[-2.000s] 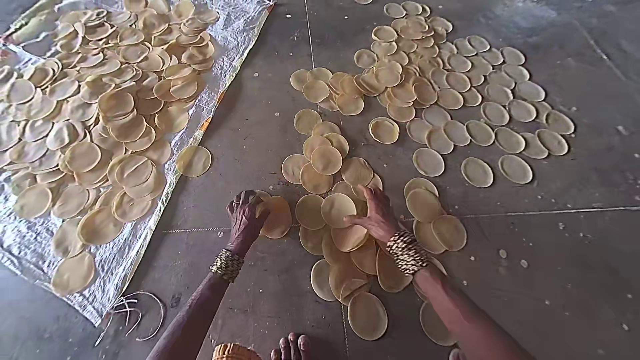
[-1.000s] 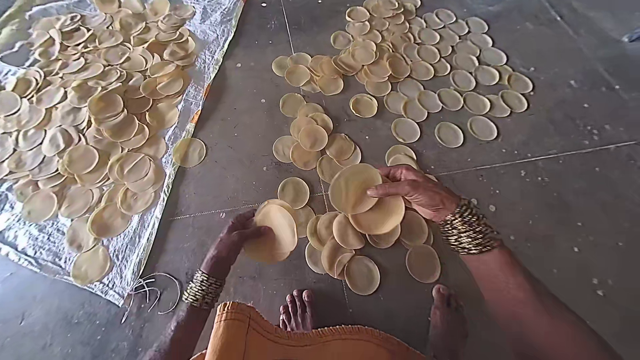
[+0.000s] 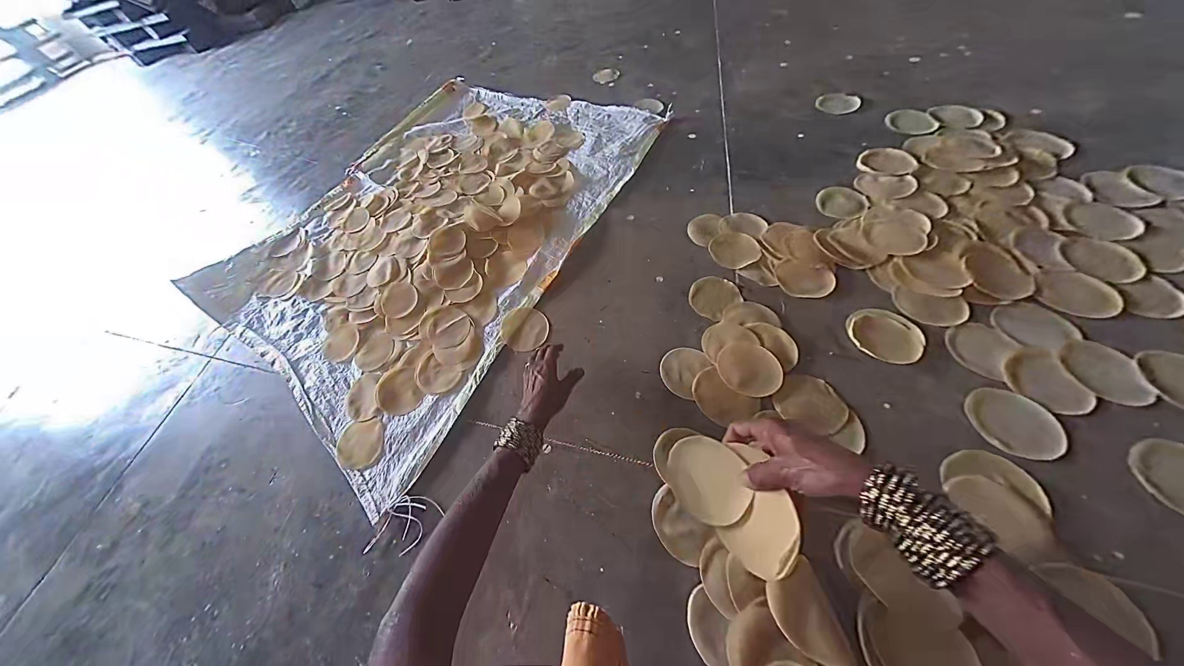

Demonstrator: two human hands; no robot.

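Thin round tan discs, perhaps dried dough rounds, lie in heaps on a white plastic sheet (image 3: 407, 462) and on the floor. My left hand (image 3: 548, 384) is empty with its fingers apart, reaching just below a single disc (image 3: 525, 329) that overlaps the sheet's right edge. My right hand (image 3: 786, 458) pinches a few overlapping discs (image 3: 710, 481) between thumb and fingers, above a row of loose discs (image 3: 805, 610) on the floor. Stacked bangles circle both wrists.
More discs (image 3: 1013, 424) spread over the dark floor at the right. Loose strings (image 3: 407, 518) trail from the sheet's near corner. Orange cloth (image 3: 592, 636) shows at the bottom. Bright light falls on the floor at the far left.
The left hand, which held discs one second ago, has let go of them and moved toward the sheet's edge. The right hand still holds discs. The view has swung left.
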